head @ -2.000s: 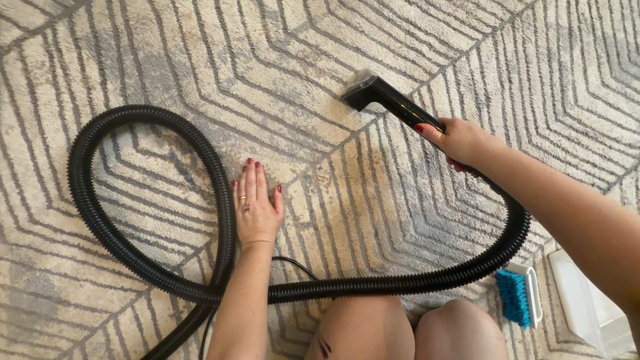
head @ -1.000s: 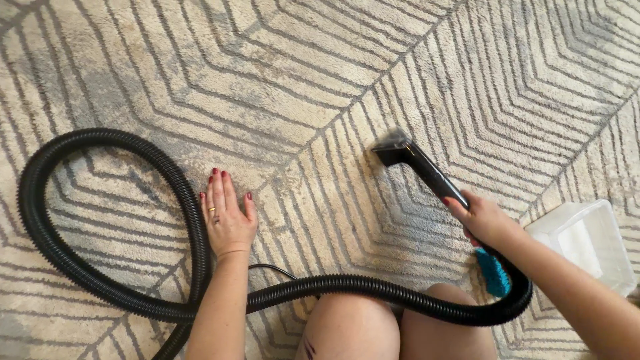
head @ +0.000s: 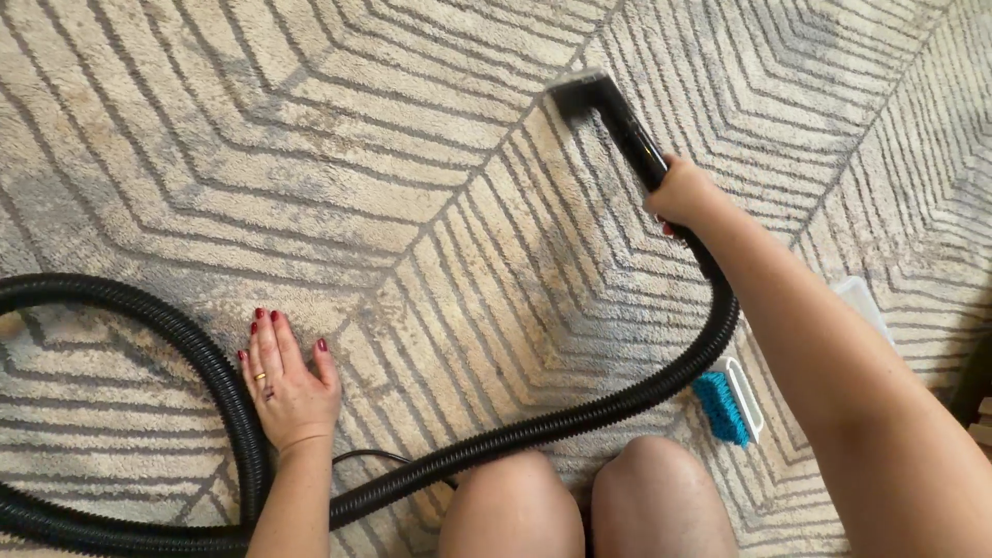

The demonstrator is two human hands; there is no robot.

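My right hand [head: 682, 194] is closed round the black handle of a carpet-cleaner hand nozzle [head: 632, 136], whose slightly blurred wide head is at the rug in the upper middle. From the handle a black corrugated hose [head: 535, 426] curves down, runs in front of my knees and passes beneath my left forearm. My left hand [head: 294, 391] lies palm down on the patterned rug [head: 434, 256], fingers a little spread, holding nothing. The hose's loop runs close along its left side.
A scrub brush with blue bristles and a white handle [head: 728, 403] lies right of my knees. Beyond my right forearm a translucent plastic container [head: 862, 306] shows in part. A thin black cable [head: 372, 455] bends beside the hose. The hose loop covers the lower left.
My right hand and the nozzle have moved farther out over the rug, away from my knees, since one second ago. My left hand stays flat on the rug. The view has shifted somewhat.
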